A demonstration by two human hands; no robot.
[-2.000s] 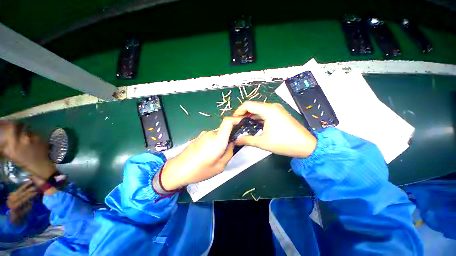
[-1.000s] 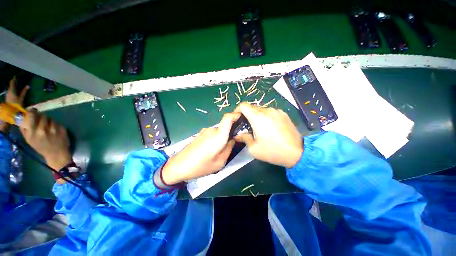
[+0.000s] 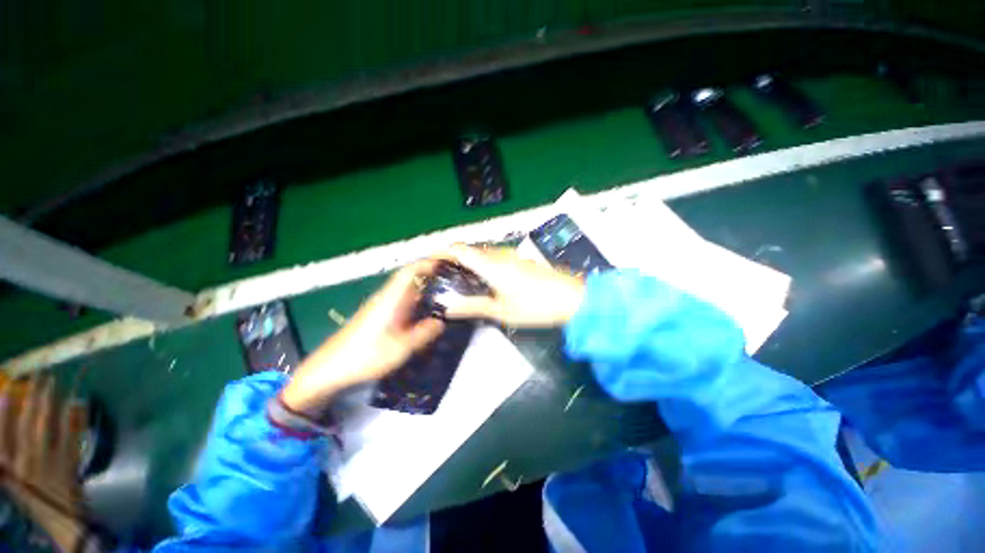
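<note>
A black phone mid-frame assembly (image 3: 423, 373) is held in both hands over white paper (image 3: 475, 394), its board end up between the fingers and its lower part towards me. My left hand (image 3: 373, 337) grips its left side. My right hand (image 3: 518, 286) is at the board end, with the thumb across the board; the fingertips hide part of it. Both hands are slightly blurred. A phone (image 3: 268, 335) lies left of my left hand, partly covered by my sleeve. Another phone (image 3: 568, 243) lies beyond my right wrist, at the edge of the paper.
A pale rail (image 3: 356, 265) separates the bench from the green conveyor, which carries several phones (image 3: 480, 171). A slanting post (image 3: 92, 275) stands at left. More white sheets (image 3: 691, 259) lie at right. A dark ribbed block (image 3: 927, 227) is far right. A neighbour's blurred hand (image 3: 41, 454) is far left.
The view has turned and shifted, bringing the dark block in at right. The held phone now shows more of its length below my hands. The neighbour's yellow-orange tool is no longer clearly seen.
</note>
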